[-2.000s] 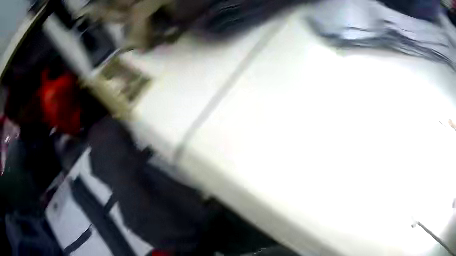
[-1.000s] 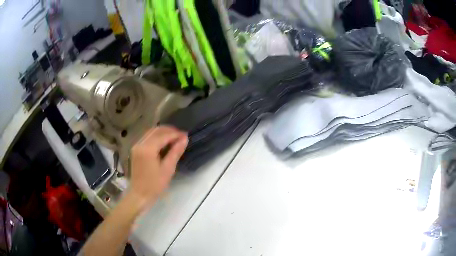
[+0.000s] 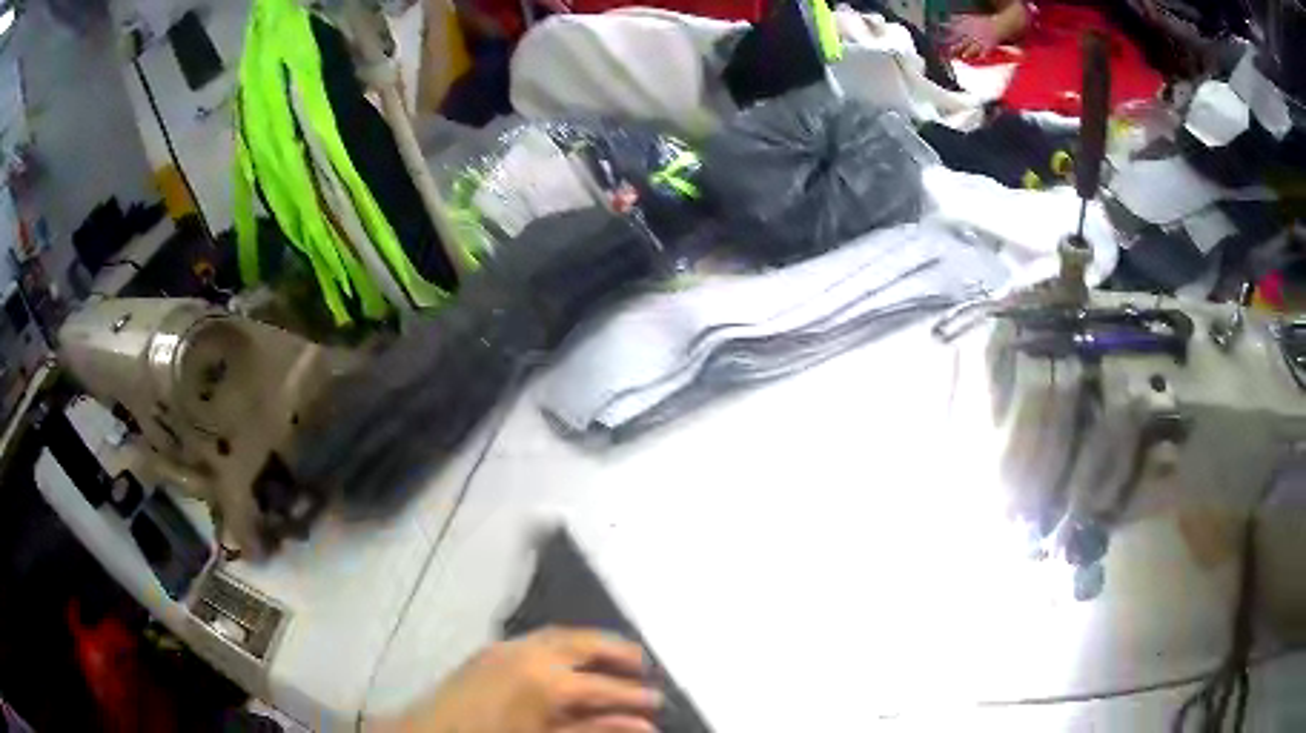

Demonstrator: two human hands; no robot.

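Note:
My left hand (image 3: 552,687) is at the bottom centre, cut off by the lower edge, with its fingers on a dark grey cut panel (image 3: 570,584) that lies over the white table (image 3: 716,530). The dark grey stack (image 3: 416,415) is farther back at left. The light grey stack (image 3: 759,329) lies to its right. The sewing machine head (image 3: 1060,415) stands at right; glare hides its needle area. My right hand is not in view. A faint skin-toned patch shows below the machine arm; I cannot tell what it is.
A second machine (image 3: 186,387) stands at left, beside hanging neon green and black strips (image 3: 308,172). A shiny black plastic bag (image 3: 816,172) sits behind the stacks. Another person's hand (image 3: 988,29) shows at the top. Dark cords (image 3: 1232,673) hang at lower right.
The view has swung right, bringing the machine head in. My left hand has moved from beside the dark stack towards the table's front and now has a dark grey panel.

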